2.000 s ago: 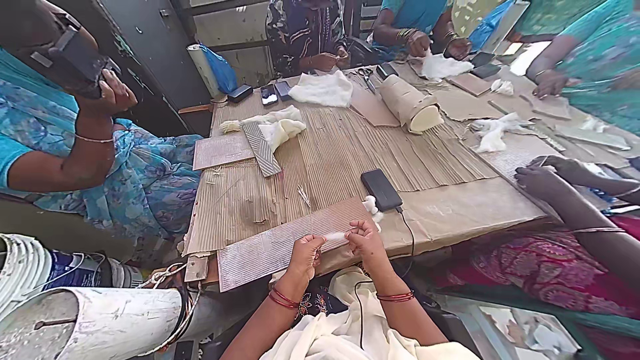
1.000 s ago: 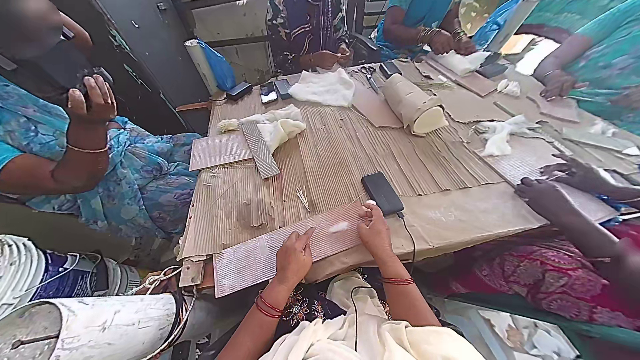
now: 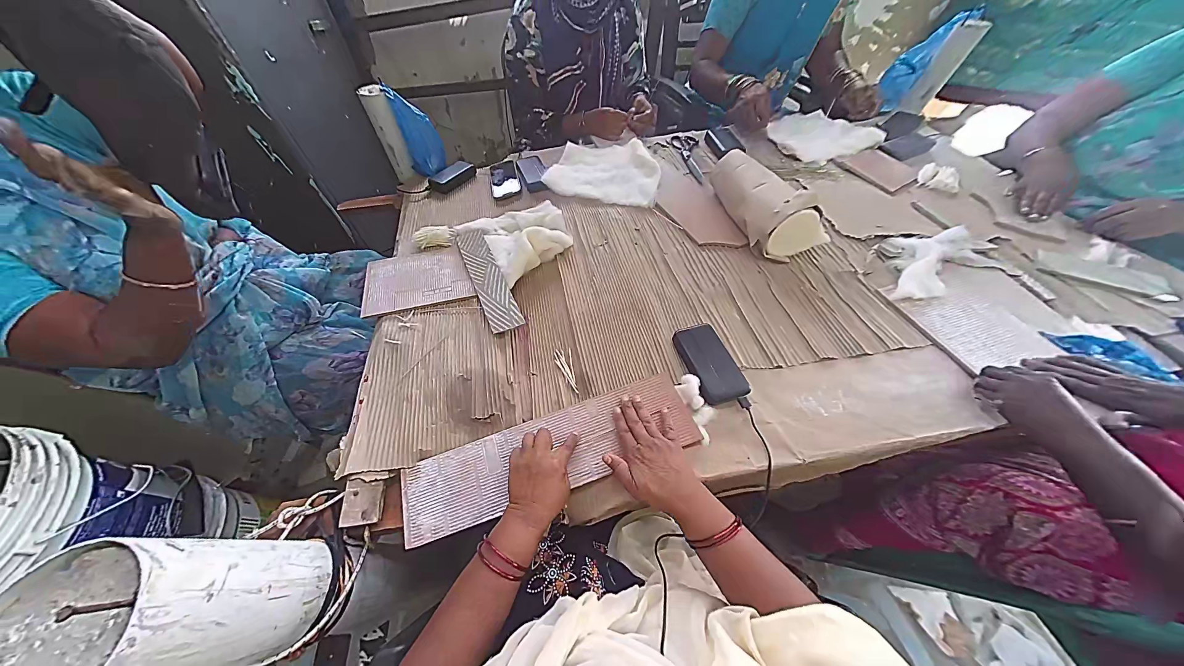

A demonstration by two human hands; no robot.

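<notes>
A ribbed flat board lies slantwise along the near edge of the table. My left hand rests on its middle, fingers bent and pointing away from me. Flat on the board's right part, with fingers spread, is my right hand. Whether any cotton is under either palm cannot be seen. Small tufts of white cotton sit by the board's right end, against a black power bank with a cable. Beyond the board, several thin sticks lie on the corrugated cardboard.
A patterned strip and cotton lie at the table's left. A cloth-wrapped roll, scissors and a cotton sheet are farther back. Co-workers sit around the table. White buckets stand at lower left.
Two seconds ago both hands held a piece of white cotton above the board; one second ago it lay on the board. Now both hands are on the board, the right hand flat over that part.
</notes>
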